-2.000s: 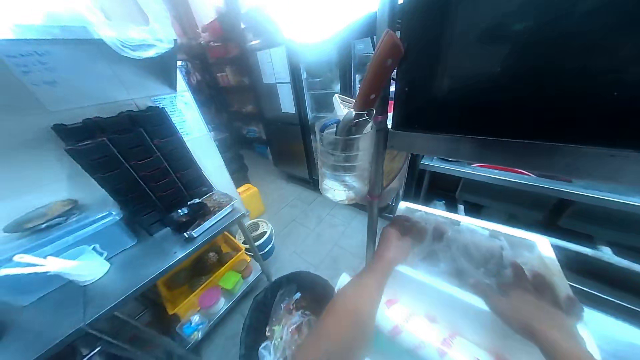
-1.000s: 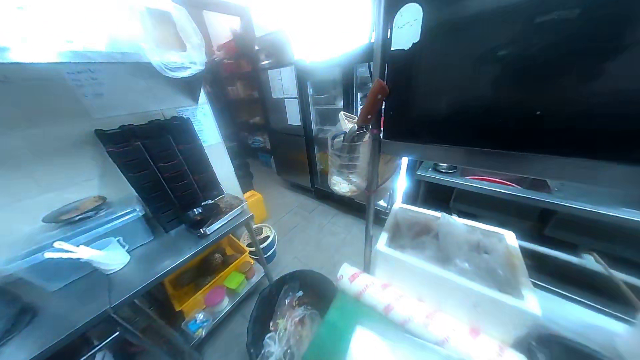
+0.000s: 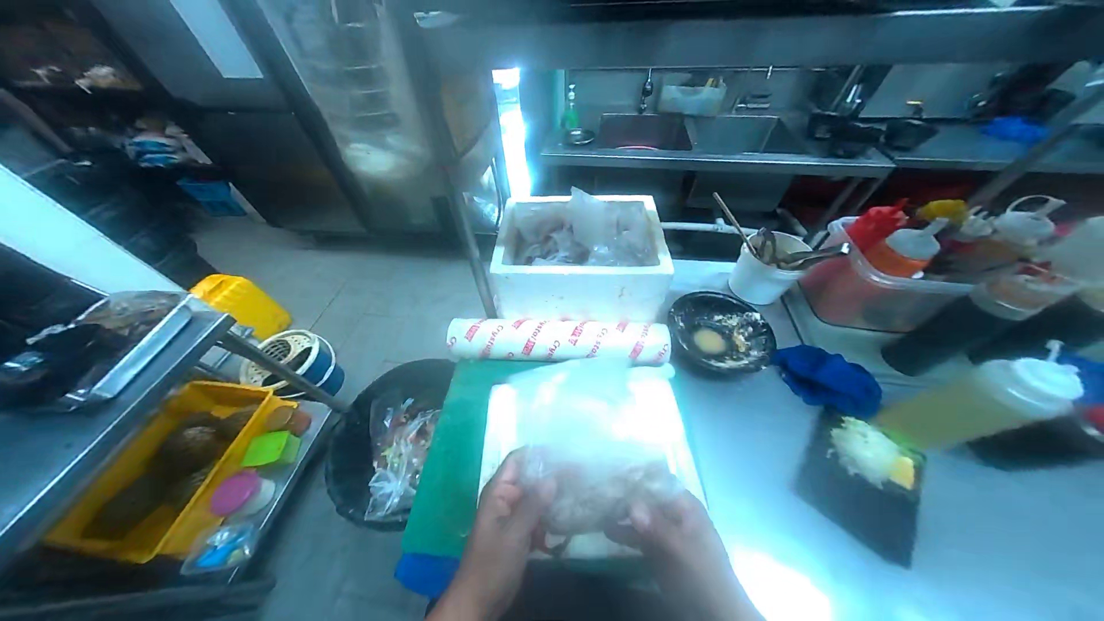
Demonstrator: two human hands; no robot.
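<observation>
A clear plastic bag [image 3: 586, 483] with pale food in its lower part is held by both hands above a white board [image 3: 681, 431]. My left hand [image 3: 509, 509] grips the bag's left side, and my right hand [image 3: 673, 526] grips its right side. Under the white board lies a green cutting board [image 3: 444, 466]. Beyond them, a wrapped roll of film [image 3: 556, 340] lies crosswise in front of a white foam box [image 3: 578, 289], which holds more clear bags.
At right are a black bowl [image 3: 722, 332], a blue cloth [image 3: 828, 379], a dark plate [image 3: 862, 509] with shredded food, a squeeze bottle [image 3: 983, 401], and a white tub [image 3: 768, 267] of utensils. A lined bin [image 3: 345, 466] and yellow crate [image 3: 164, 474] stand left.
Two seconds ago both hands were at the foam box; now they hold a bag over the boards. The view has swung right and down.
</observation>
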